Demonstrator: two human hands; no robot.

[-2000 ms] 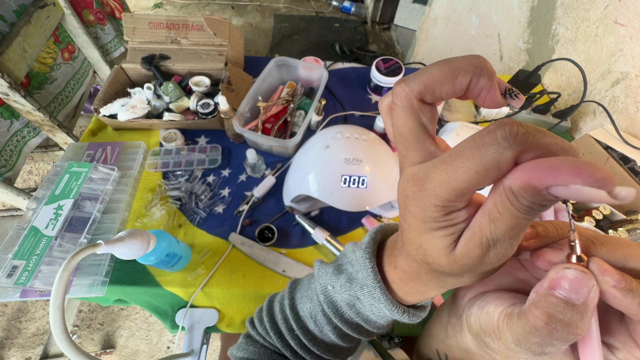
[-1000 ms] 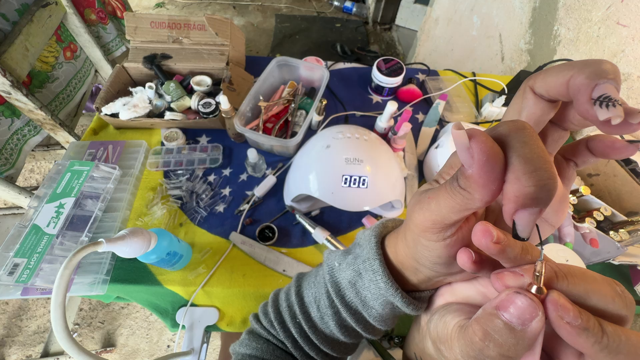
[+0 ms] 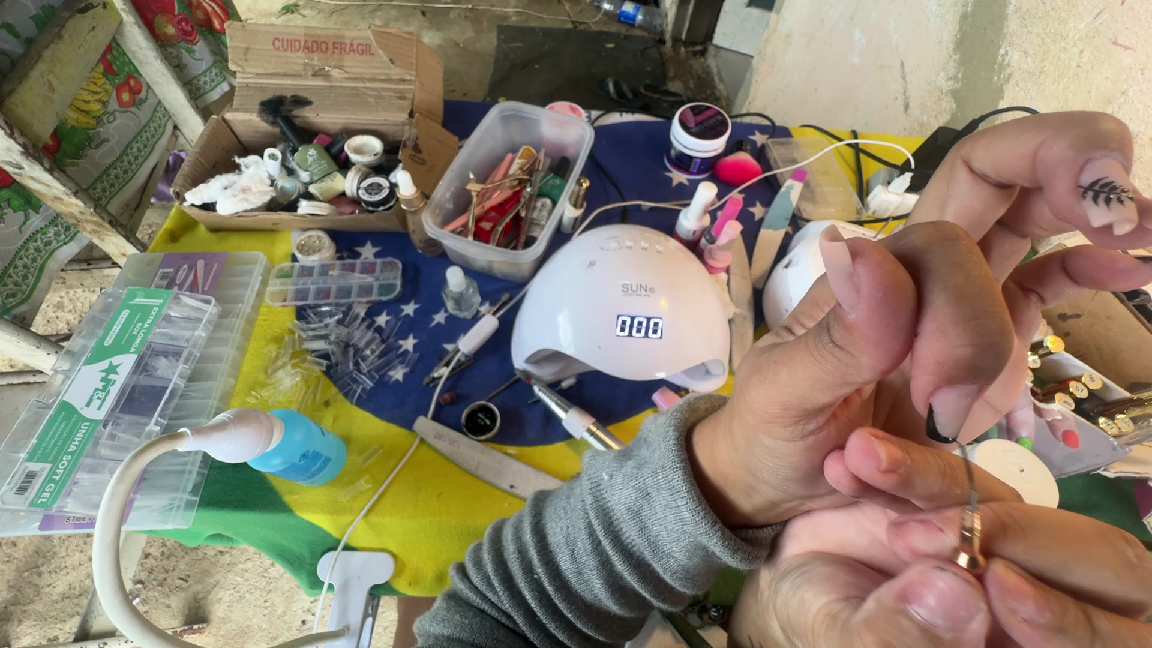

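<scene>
Near the lower right edge, fingers of my right hand (image 3: pixel 1062 558) hold a fine nail-art brush by its gold-coloured ferrule (image 3: pixel 969 549). My left hand (image 3: pixel 846 585) comes up from the bottom, its thumb against the ferrule; its other fingers are partly hidden, so its grip cannot be told. Above them, another person's hand (image 3: pixel 801 387), in a grey knit sleeve (image 3: pixel 594 531), has long nails. The brush's thin tip meets a black-tipped nail (image 3: pixel 949 414) on that hand. A separate raised finger shows a nail (image 3: pixel 1109 193) with a dark leaf design.
A white nail lamp (image 3: pixel 621 306) stands mid-table. Around it are an electric nail file (image 3: pixel 571 414), an open black pot (image 3: pixel 481 420), loose clear nail tips (image 3: pixel 351 346), a plastic tool tub (image 3: pixel 508 189) and a cardboard box (image 3: pixel 315 90). Polish bottles (image 3: pixel 1071 387) stand at right, a blue bottle (image 3: pixel 301 447) at left.
The grey-sleeved person's fingers have shifted and bent, uncovering bottles beside the lamp. From two seconds ago, the brush and my hands have moved slightly left and down.
</scene>
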